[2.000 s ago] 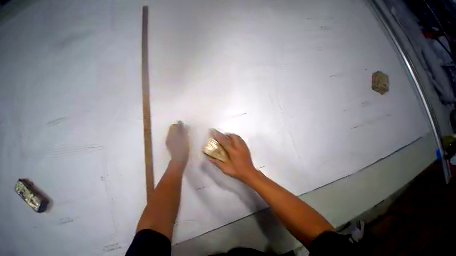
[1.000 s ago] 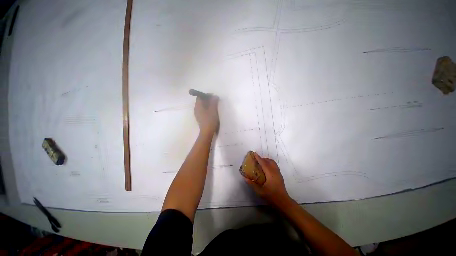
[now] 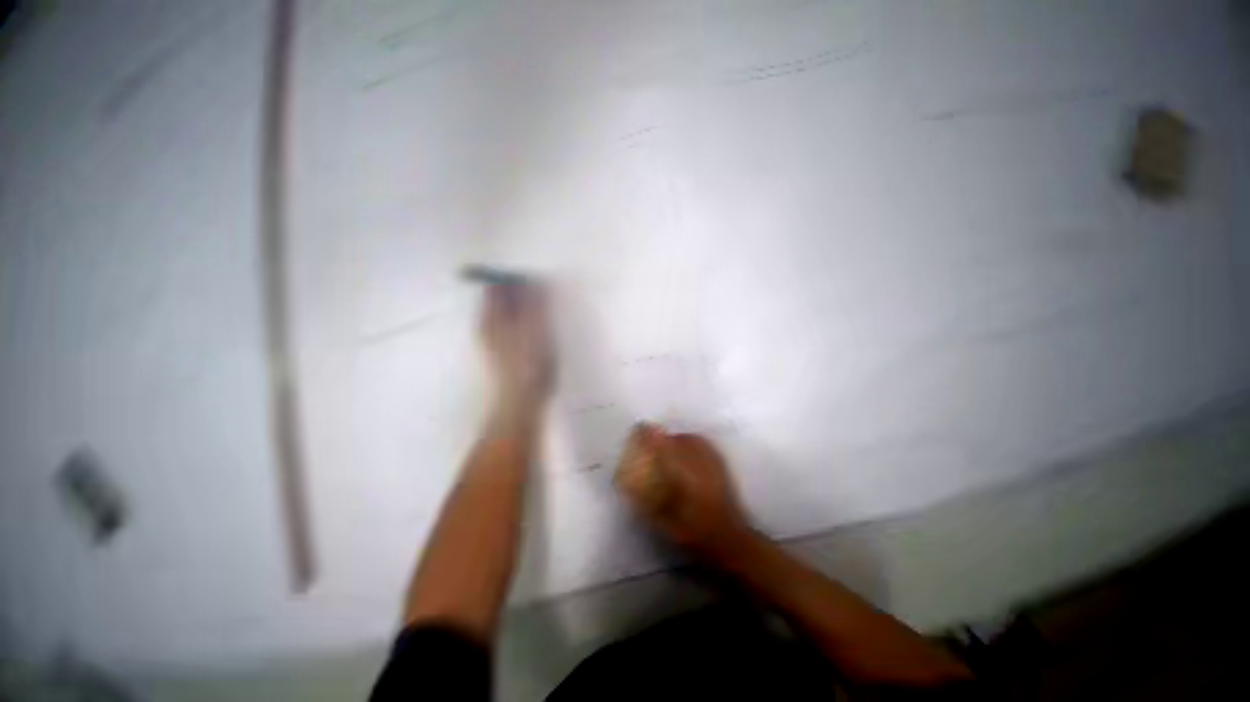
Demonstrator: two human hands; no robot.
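Observation:
The frame is blurred. My left hand (image 3: 517, 346) is closed on a small dark stick-like object (image 3: 491, 277) that sticks out to the left, over the marker paper (image 3: 850, 288); I cannot tell if it is a stapler. My right hand (image 3: 699, 494) grips a tan pattern weight (image 3: 647, 469) nearer the table's front edge, low over or on the paper. Faint printed lines show on the paper.
A long brown wooden strip (image 3: 281, 288) lies on the paper at left. One pattern weight (image 3: 91, 494) lies at far left, another tan one (image 3: 1160, 154) at upper right. The pale table edge (image 3: 905, 549) runs along the front. A dark floor area shows at lower right.
The view has shifted and tilted since a second ago. Both hands still hold their objects. The shears seen at lower left a second ago are no longer clearly visible.

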